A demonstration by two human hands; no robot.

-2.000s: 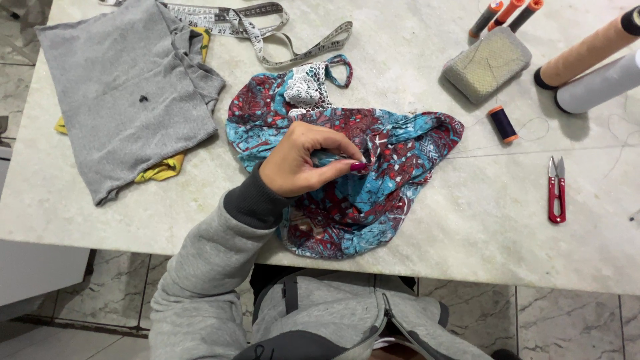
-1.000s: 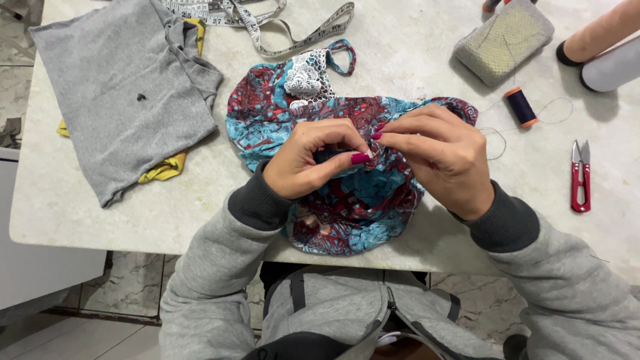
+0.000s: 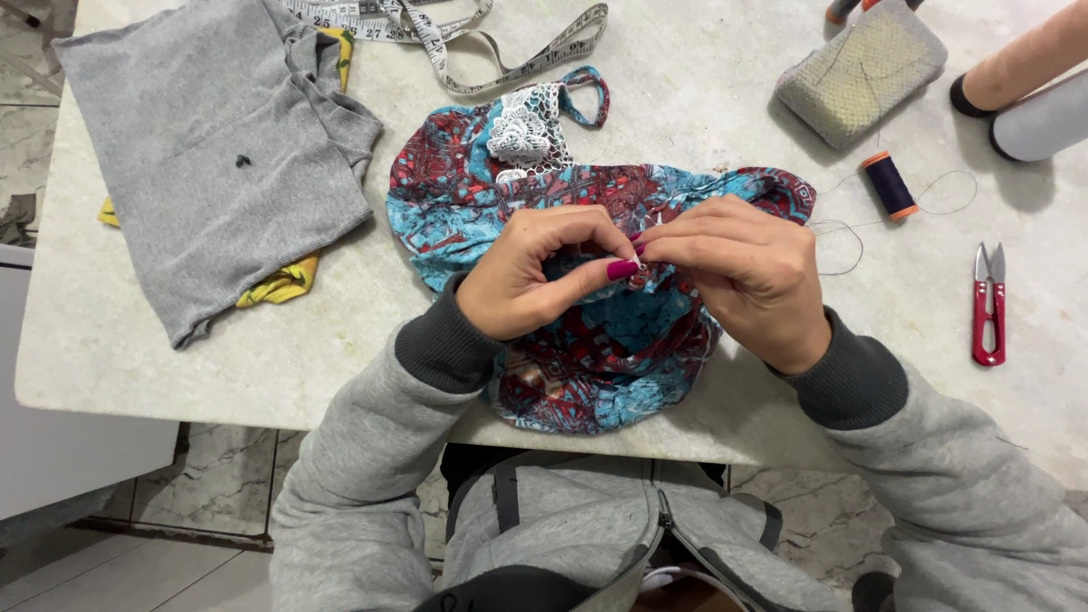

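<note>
A blue and red patterned fabric garment (image 3: 595, 382) with white lace trim (image 3: 523, 127) lies bunched near the table's front edge. Over its middle, my left hand (image 3: 552, 263) pinches a small white bit of the garment between thumb and forefinger. My right hand (image 3: 739, 263) meets it there, its fingertips closed at the same spot; whether a needle is between them cannot be made out. Thin dark thread loops (image 3: 841, 248) lie right of the garment, near a dark thread spool (image 3: 890, 187) with orange ends.
A folded grey cloth (image 3: 221, 161) over yellow fabric (image 3: 285, 280) lies at left. A measuring tape (image 3: 510, 76) curls at the back. To the right are a mesh-covered sponge (image 3: 861, 72), red thread snips (image 3: 988, 306) and large thread cones (image 3: 1033, 59).
My right hand, out of view two seconds ago, came in and joined my left at the garment. Since one second ago both hands have stayed in about the same place.
</note>
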